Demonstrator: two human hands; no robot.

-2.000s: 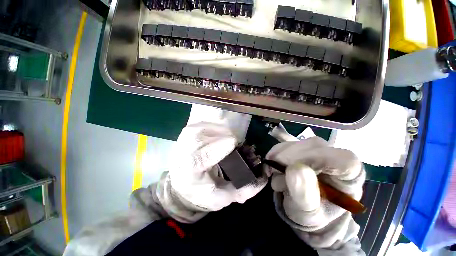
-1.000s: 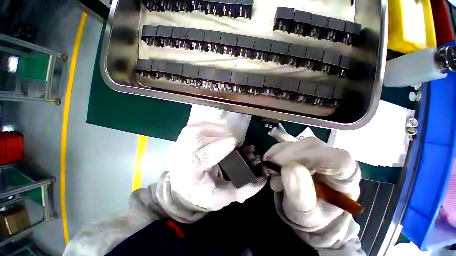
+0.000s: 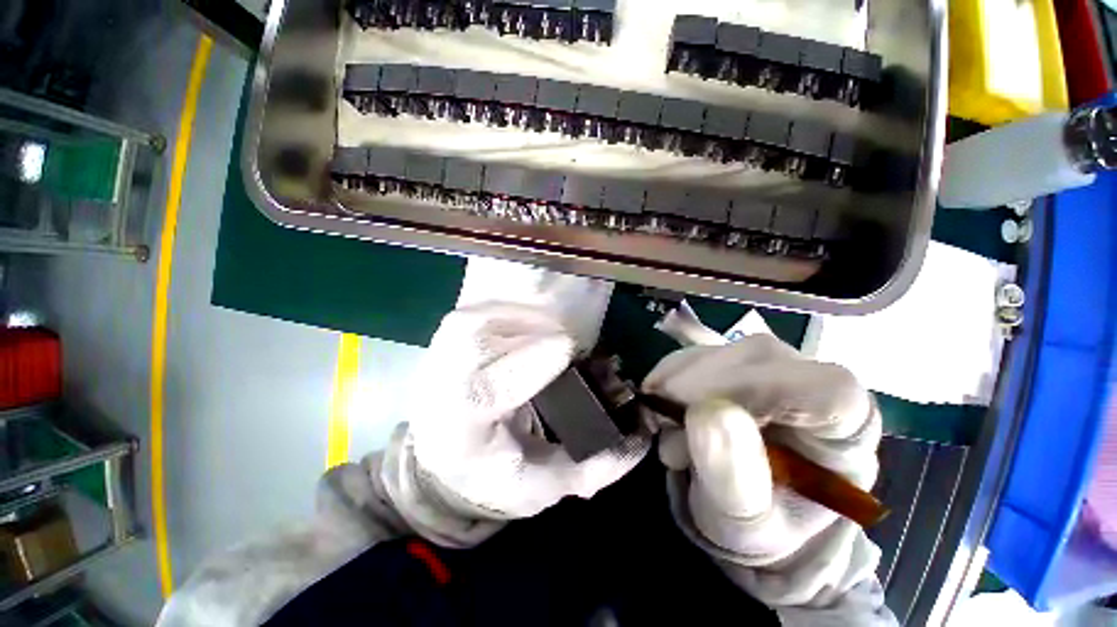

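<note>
My left hand (image 3: 496, 410), in a white glove, holds a black block (image 3: 576, 415) between its fingers. The block is tilted, with a plain dark grey face showing and small metal terminals (image 3: 616, 382) on its right side. My right hand (image 3: 766, 435), also in a white glove, grips a hand tool (image 3: 823, 483) with an orange-brown handle and a thin dark tip. The tip is at the terminals; whether it touches them I cannot tell. The fingers of both hands hide part of the block and of the tool.
A steel tray (image 3: 576, 260) with rows of black blocks lies beyond my hands. White paper (image 3: 913, 331), a white bottle (image 3: 1011, 163), a yellow bin (image 3: 1007, 55) and a blue bin (image 3: 1060, 392) are at the right. Green mat (image 3: 325, 279) shows below the tray. Racks (image 3: 74, 233) stand at left.
My right hand and the tool have shifted slightly left. My left hand still holds the block in nearly the same pose.
</note>
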